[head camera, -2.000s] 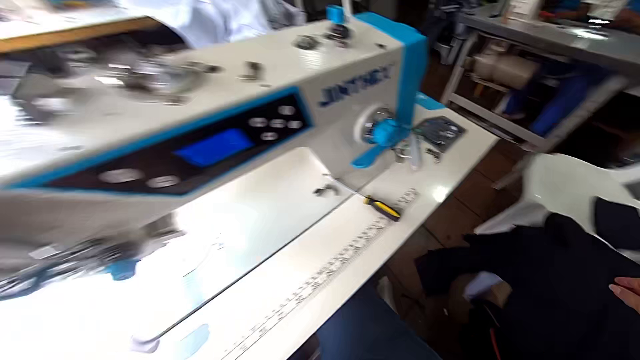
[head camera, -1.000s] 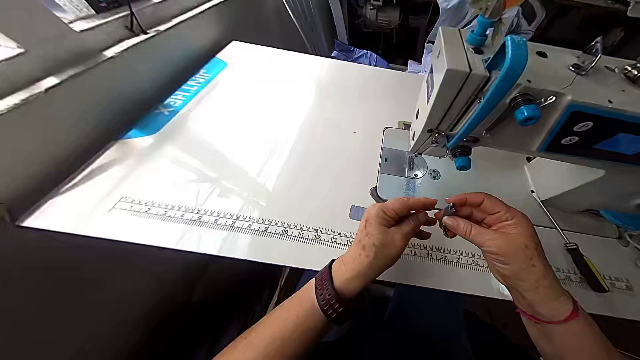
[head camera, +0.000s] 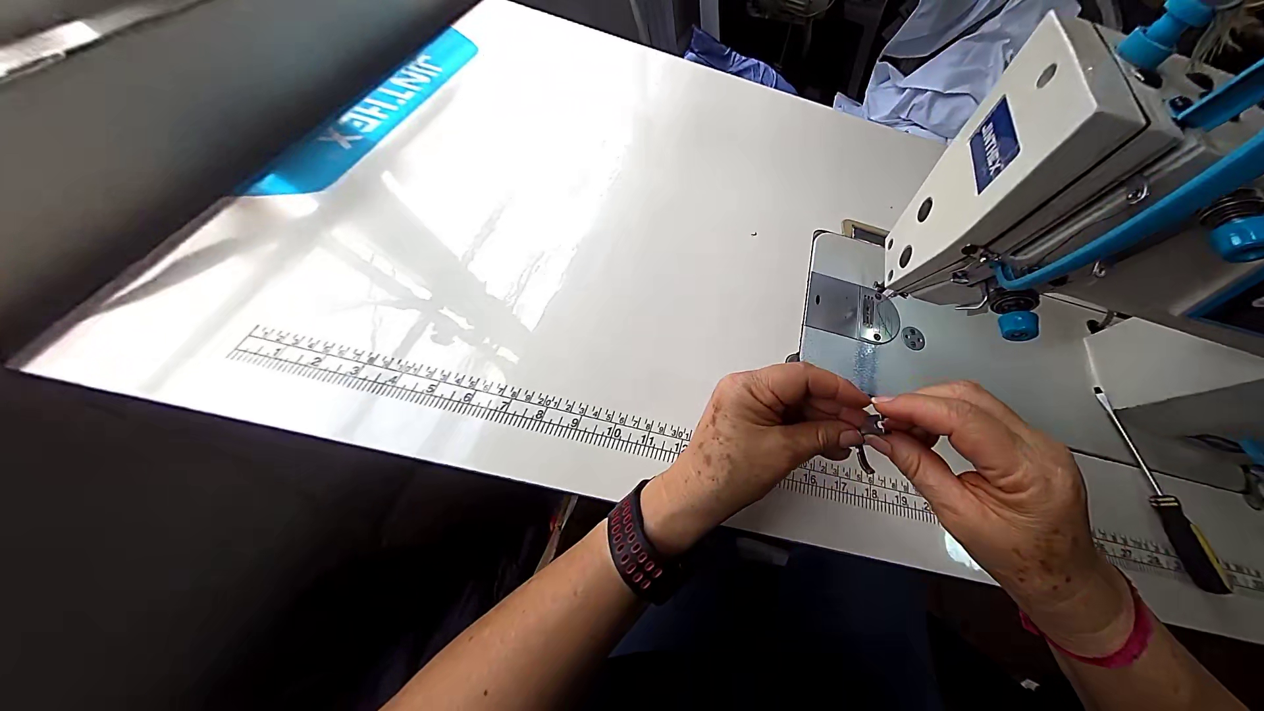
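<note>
Between the fingertips of both hands is a small metal part (head camera: pixel 873 425), with a thin dark curved end showing below it; the fingers hide its exact kind. My left hand (head camera: pixel 760 444), with a dark perforated band at the wrist, grips it from the left. My right hand (head camera: pixel 987 484), with a pink cord at the wrist, pinches it from the right. Both hands are over the front edge of the sewing table, before the industrial sewing machine's head (head camera: pixel 1037 148) and its metal needle plate (head camera: pixel 877 316).
A flathead screwdriver (head camera: pixel 1175 523) with a black and yellow handle lies at the right on the white table (head camera: pixel 671 197). A printed ruler (head camera: pixel 494 395) runs along the front edge. Light blue fabric (head camera: pixel 938 69) lies behind the table. A blue thread guard juts from the machine.
The view has swung far from the machine's right side to its needle end. Since one second ago, both hands have stayed together on the small metal part.
</note>
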